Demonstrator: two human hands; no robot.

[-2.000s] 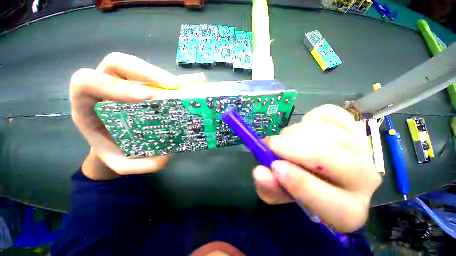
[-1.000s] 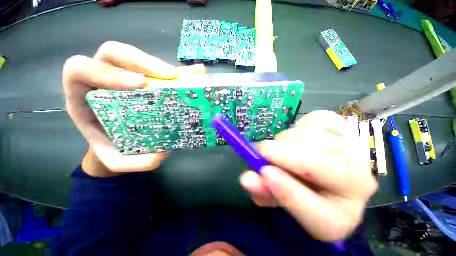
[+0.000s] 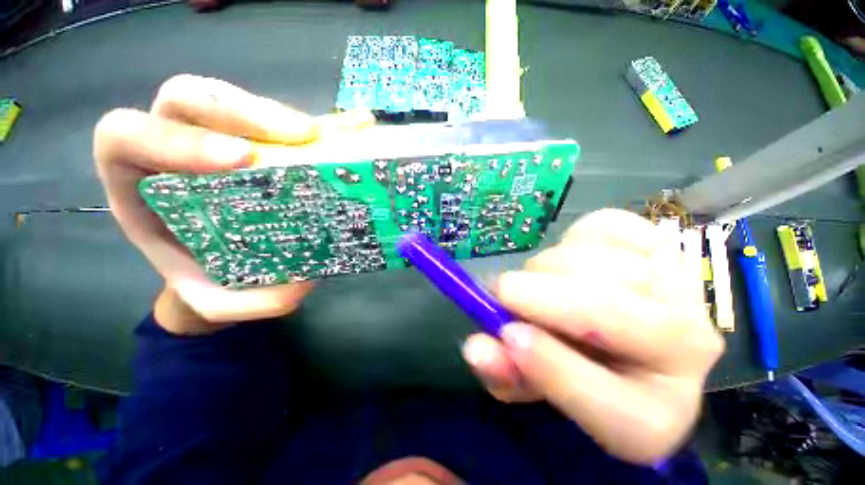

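Note:
My left hand grips a green power supply board by its left end, fingers over the top edge and thumb below. The board is tilted, with its solder side toward me. Pale and yellow parts show along its back edge. My right hand holds a purple marker pen below the board's right half. The pen's tip is at the board's lower middle; whether it touches is not clear. My right palm side is hidden.
Several waiting boards lie beside the yellow-green bar. A single board lies further right. A grey metal post slants in at right, near a blue tool and a yellow-black board. A yellow-green piece shows at the left edge.
The held board has shifted slightly left. The pen tip has moved from the board's upper middle to lower and left. The lone board has moved right, and a yellow-green piece has entered at left.

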